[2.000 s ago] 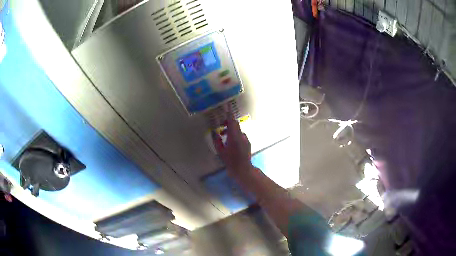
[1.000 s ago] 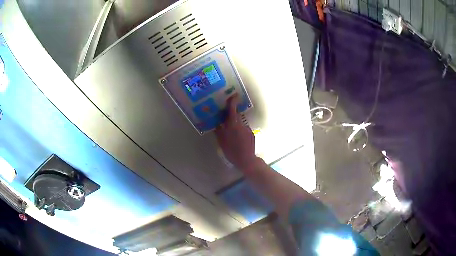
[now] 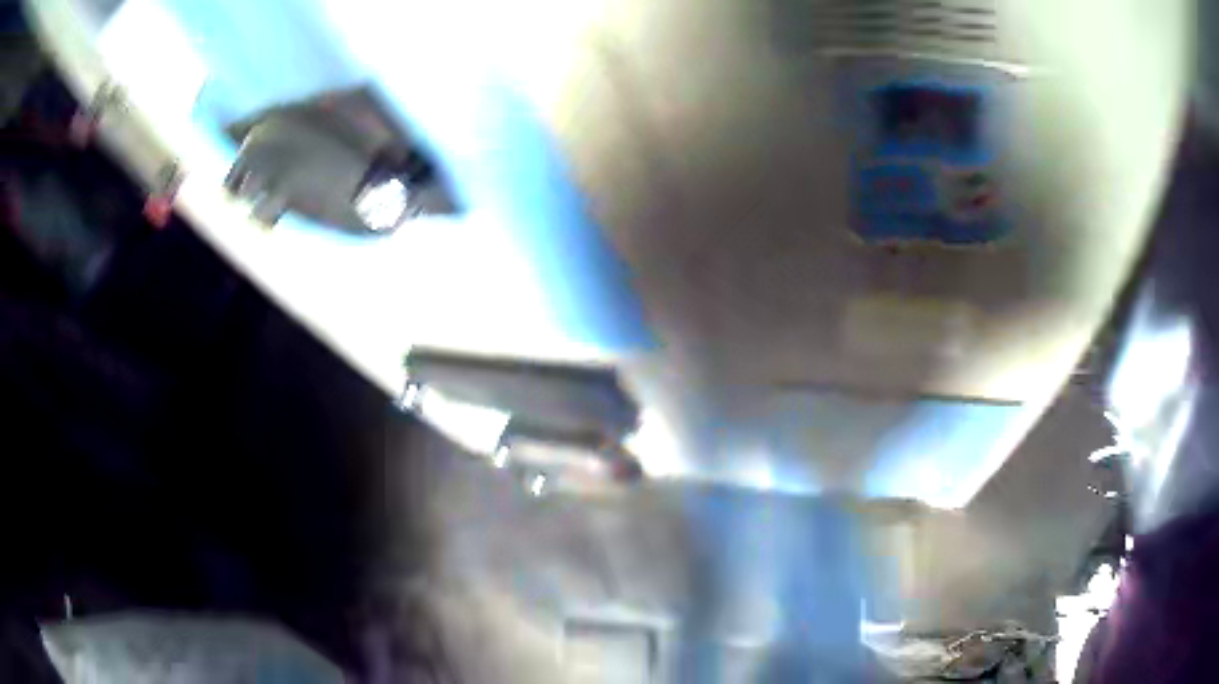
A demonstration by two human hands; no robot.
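The pale machine cabinet fills the upper middle and right, strongly blurred. Its control panel is at the upper right, with a dark screen area, blue parts and a small reddish spot. Vent slots show above it. A pale label patch is below it. Neither of my hands can be made out in the picture.
A dark round fitting sits on the white and blue cabinet side at the upper left. A dark ledge-like part is below it. A grey flat thing lies at the lower left. Purple cloth hangs at the right edge.
The view has swung and blurred, so the panel now shows further right and higher. My right hand, earlier at the panel's buttons, is gone from the picture.
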